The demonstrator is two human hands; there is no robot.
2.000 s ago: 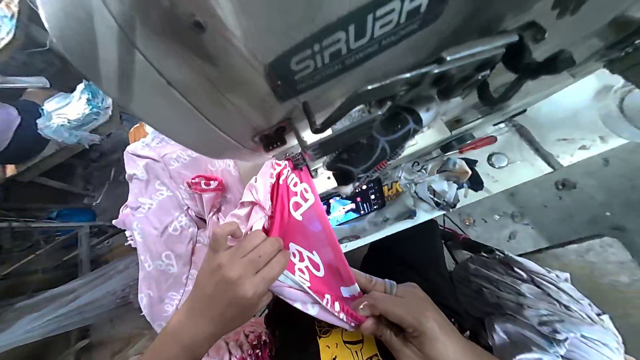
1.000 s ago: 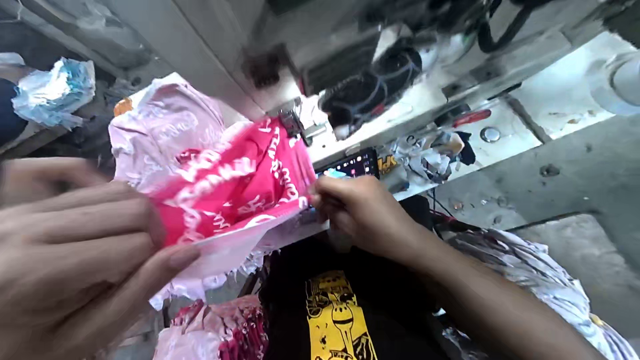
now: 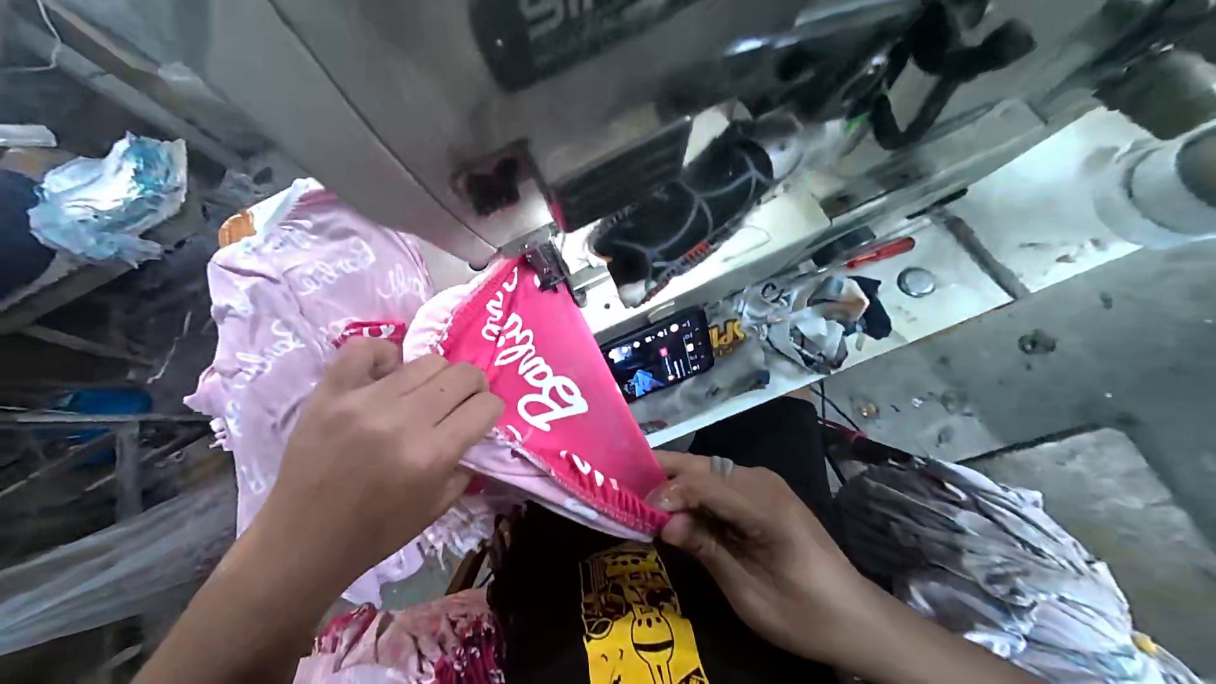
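A bright pink garment piece with white lettering (image 3: 570,380) is stretched between my hands, its upper corner at the presser foot (image 3: 546,264) of an industrial sewing machine (image 3: 380,104). My left hand (image 3: 394,427) grips the folded fabric at its left edge. The fingers and thumb of my right hand (image 3: 736,522), which wears a ring, pinch the lower right corner at the gathered edge. Light pink printed fabric (image 3: 275,285) hangs to the left of the machine bed, partly behind my left hand. The needle cannot be made out.
On the machine table (image 3: 969,304) lie a lit phone (image 3: 660,353), crumpled scraps (image 3: 807,323), a red-handled tool (image 3: 881,252) and a round metal disc (image 3: 916,281). Grey fabric (image 3: 988,551) is piled at the lower right. Gathered pink pieces (image 3: 408,641) lie at the lower left.
One second ago my left hand was at the far left, blurred, and my right hand was higher, near the phone. Now my left hand is closer to the foot and my right hand is lower.
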